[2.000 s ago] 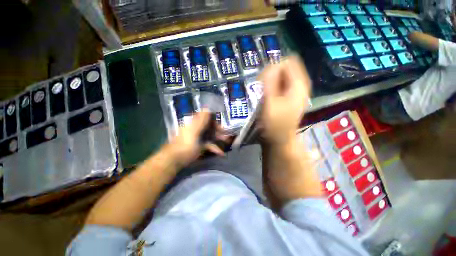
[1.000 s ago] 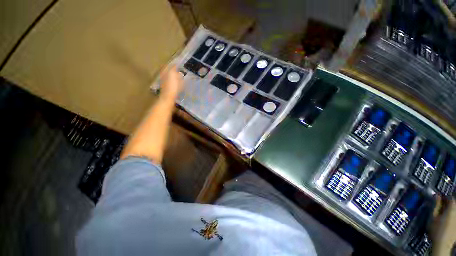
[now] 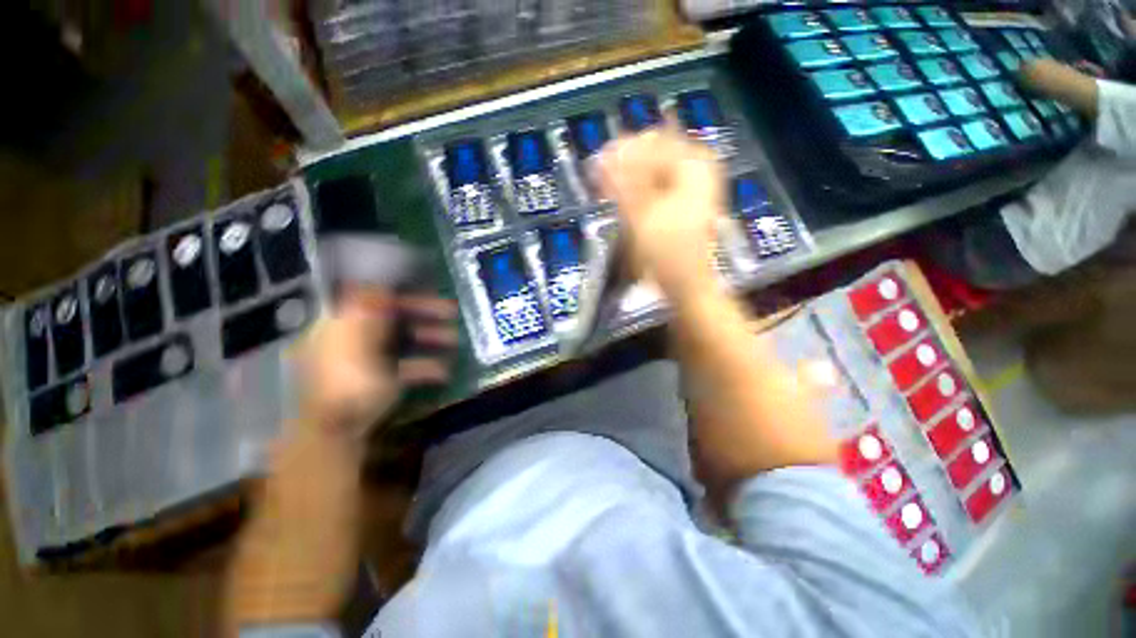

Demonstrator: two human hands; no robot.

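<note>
My left hand [image 3: 355,361], blurred, is left of the clear phone tray [image 3: 517,364], over the green bench by the cover tray. Its fingers are around a dark piece with a blurred pale patch [image 3: 374,259], which looks like a black back cover. My right hand [image 3: 660,187] is curled over the phone tray and hides part of it. A slim dark-edged piece [image 3: 598,293] slants below it; I cannot tell whether the hand holds it. Face-up keypad phones [image 3: 511,299] with blue screens lie in two rows.
The grey cover tray [image 3: 187,449] at left holds black covers. A dark rectangle [image 3: 346,203] lies on the green mat. Teal-faced units [image 3: 866,119] stand in black trays at the back right, by another person's hand [image 3: 1059,85]. Red covers [image 3: 932,394] lie at right. Stacked trays are behind.
The view has swung back right from the cover tray to the phone tray. My left hand has moved from the cover tray's far side to the bench, now with a dark piece in it.
</note>
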